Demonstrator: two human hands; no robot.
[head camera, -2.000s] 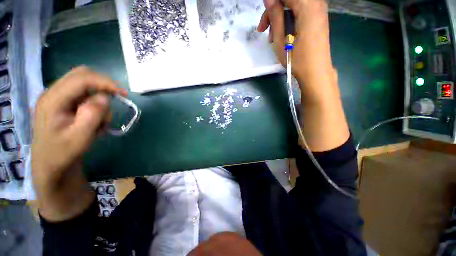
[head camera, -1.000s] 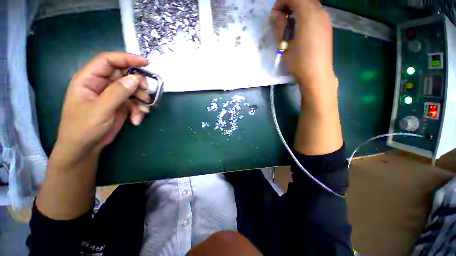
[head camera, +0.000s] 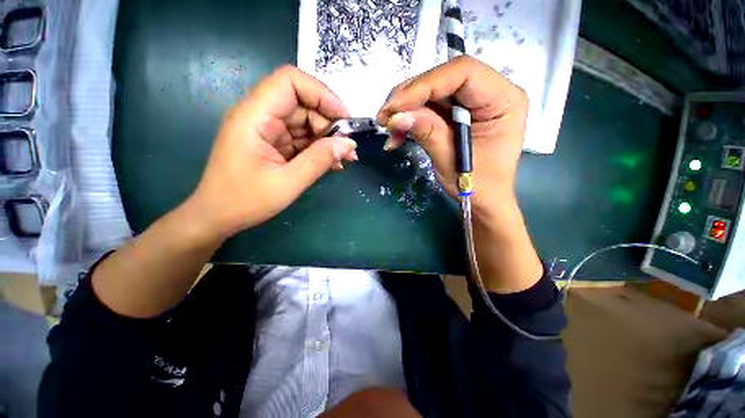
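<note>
My left hand holds a metal frame edge-on between thumb and fingers, in front of the white parts tray. My right hand has its thumb and index finger at the frame's right end; whether they hold a small part is too small to tell. The striped black-and-white pick-up pen lies across my right hand, held in it, its rear with brass fitting and clear tube toward me. Tiny pale parts lie on the green mat, partly hidden by my right hand.
The tray's left compartment holds a dense pile of small metal parts; sparse bits lie in the right one. A frame tray with several frames stands at left. A controller box with lit lights stands at right, the clear tube looping toward it.
My left hand has moved right with the frame, now turned edge-on. My right hand has come down from the tray to meet it. The view has shifted, showing the frame tray's frames at left.
</note>
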